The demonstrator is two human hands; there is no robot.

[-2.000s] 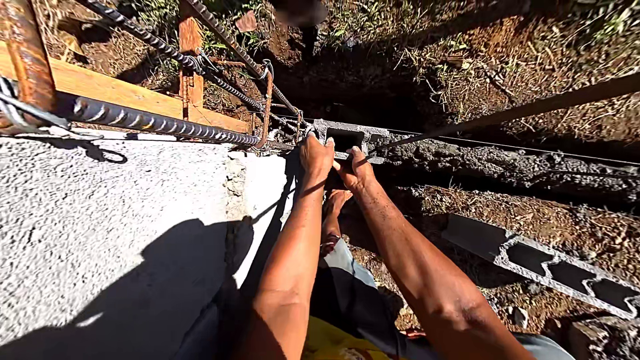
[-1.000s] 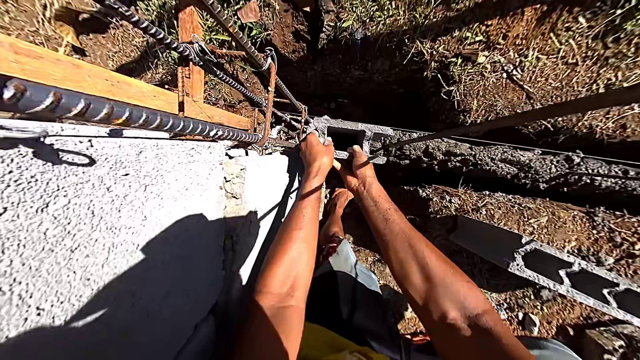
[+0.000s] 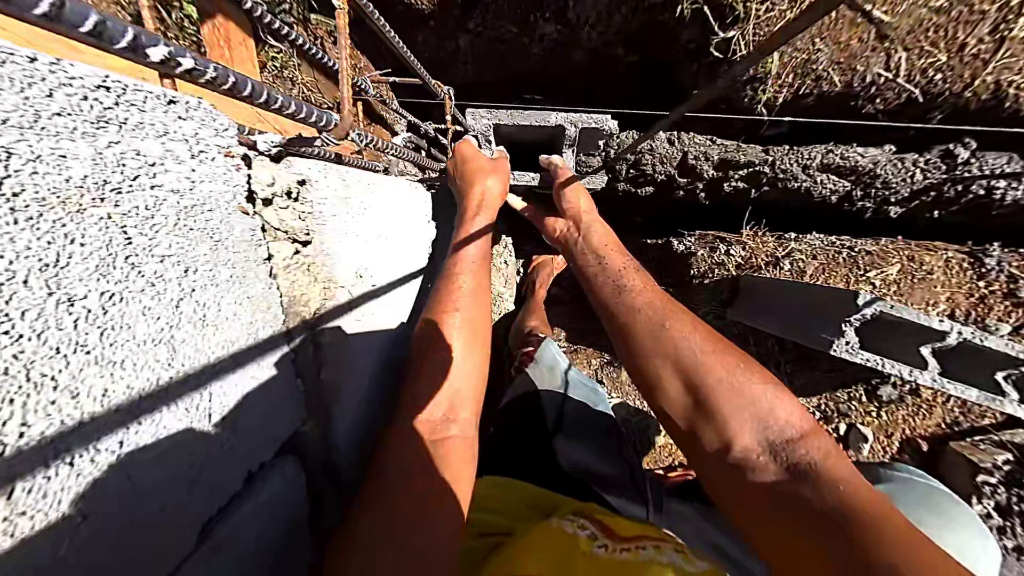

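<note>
A hollow concrete block [image 3: 592,128] lies at the left end of a row of rough mortar [image 3: 768,172], beside a stretched string line [image 3: 800,119]. My left hand [image 3: 478,172] grips the block's near left corner, close to the tied steel rebar [image 3: 408,152]. At the block's near edge is my right hand [image 3: 564,204], its thumb up on the rim and its fingers partly spread below. Whether those fingers grip the near face is hard to tell. The block's lower side is hidden in shadow.
A block wall [image 3: 120,216] rises at the left, with thick ribbed rebar [image 3: 200,72] and an orange timber [image 3: 232,36] past it. A thin dark bar [image 3: 720,80] slants across the mortar row. Another hollow block [image 3: 872,352] lies on the ground at right, beyond my bare foot [image 3: 544,272].
The view has shifted slightly. Both hands remain at the same block, with no plain change in their hold.
</note>
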